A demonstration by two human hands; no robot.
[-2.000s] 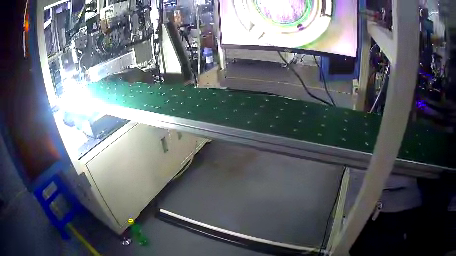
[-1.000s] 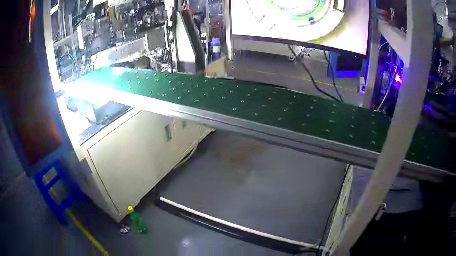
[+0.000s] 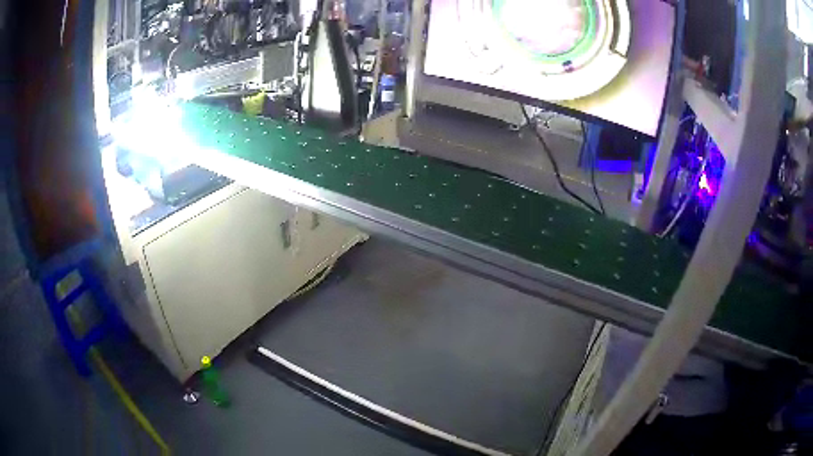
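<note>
Neither of my hands is in view. The dark-green conveyor belt (image 3: 446, 189) slopes from the upper left to the lower right, with rows of tiny pale workpieces (image 3: 505, 210) on it. Its silver edge rail (image 3: 428, 233) runs along the near side. The inspection monitor (image 3: 553, 53) behind the belt shows green and yellowish rings. Its top is cut off by the picture's edge.
A thick off-white frame post (image 3: 704, 276) crosses the right side. A cream cabinet (image 3: 214, 267) stands at left below a glaring light. A blue stool (image 3: 78, 312), a green bottle (image 3: 214, 385) and a long white-and-black strip (image 3: 357, 401) are on the floor.
The view has shifted and tilted, so the belt slopes more steeply and the floor items sit further left. The ring picture on the monitor looks different. No hand has appeared.
</note>
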